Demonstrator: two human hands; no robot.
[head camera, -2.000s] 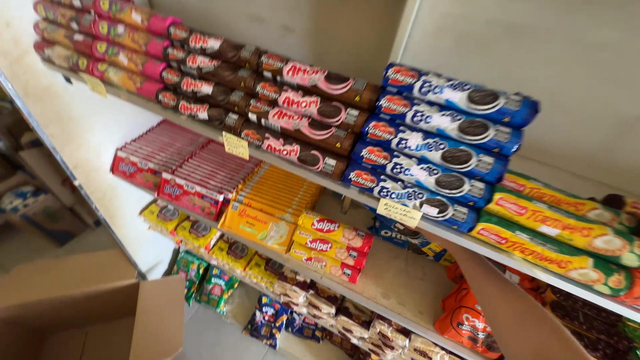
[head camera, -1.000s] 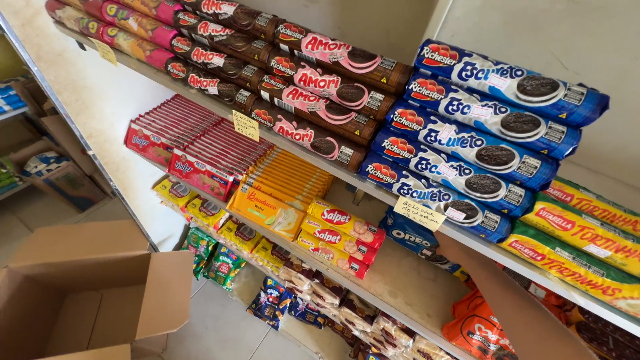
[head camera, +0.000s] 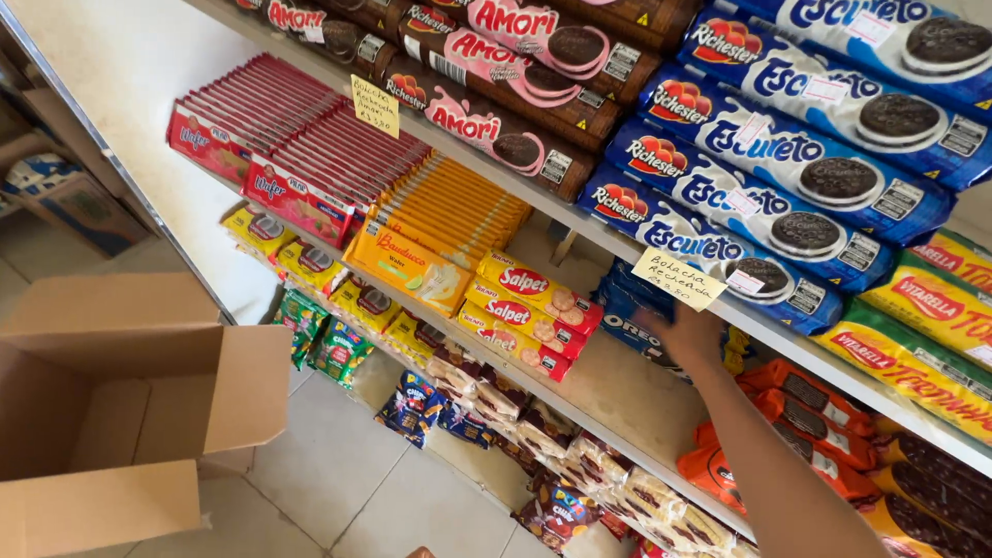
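My right hand (head camera: 686, 337) reaches from the lower right under the upper shelf's edge. Its fingers are at the front of dark blue Oreo cookie packs (head camera: 620, 310), partly blurred and shaded, so the grip is unclear. A handwritten price note (head camera: 680, 279) hangs just above it. Left of the Oreo packs lie stacked Salpet cracker packs (head camera: 527, 314), beside yellow Bauducco wafer packs (head camera: 415, 263) and red wafer packs (head camera: 298, 200). Only a fingertip of my left hand (head camera: 420, 552) shows at the bottom edge.
An opened cardboard box (head camera: 244, 387) stands at the left. Above my right hand, the upper shelf (head camera: 783, 341) bears Escureto cookie rolls (head camera: 744, 194) and Amori rolls (head camera: 496, 132). Orange packs (head camera: 814, 434) lie near my forearm. Snack bags (head camera: 411, 407) line the lower shelf.
The view has moved closer to the shelves. Earlier only my right forearm showed below the upper shelf; now the hand is visible at the Oreo packs. A left fingertip has appeared at the bottom.
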